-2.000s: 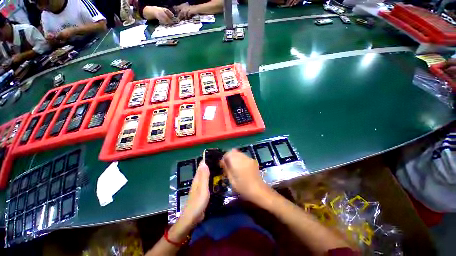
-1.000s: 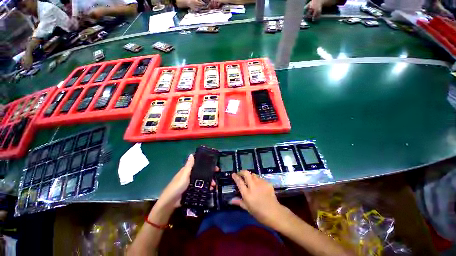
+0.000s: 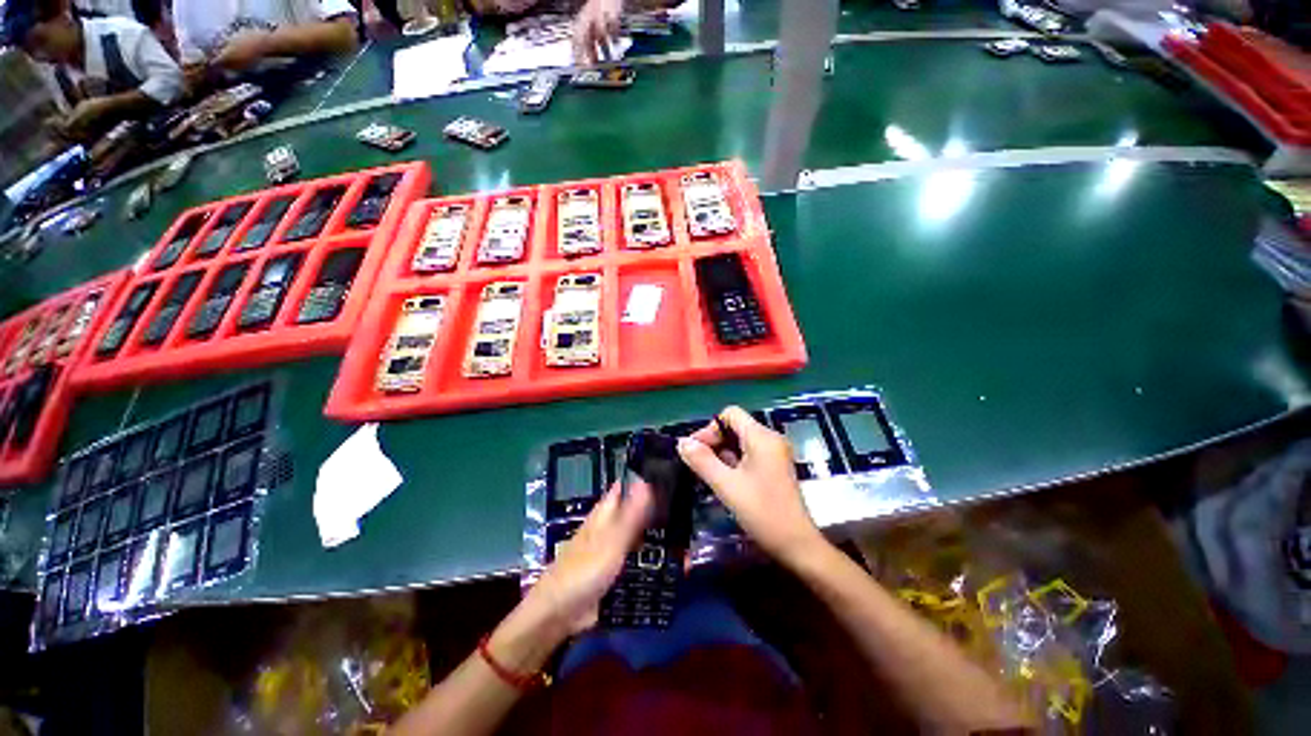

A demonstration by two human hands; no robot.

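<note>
My left hand [image 3: 601, 554] holds a black keypad phone [image 3: 650, 561] upright over the table's near edge, keys facing me. My right hand [image 3: 748, 475] is at the phone's top end, fingertips pinched together near a small dark thing too blurred to name. Behind and under the hands lies a lens sheet [image 3: 899, 482] with black-framed display lenses; part of it is hidden. A red phone tray [image 3: 575, 385] beyond holds several unfinished phones [image 3: 574, 319], one black phone [image 3: 732, 299] and a white paper slip [image 3: 643, 304].
A fuller lens sheet [image 3: 151, 503] and loose white paper [image 3: 354, 485] lie left. More red trays [image 3: 216, 352] stand at left. Yellow frames and clear plastic scraps [image 3: 1035, 633] fill boxes below the edge. A grey post [image 3: 794, 101] and people's hands [image 3: 598, 26] are across the table.
My right hand has moved from the lens sheet up to the phone's top end. The phone has shifted a little right in the picture, still in my left hand.
</note>
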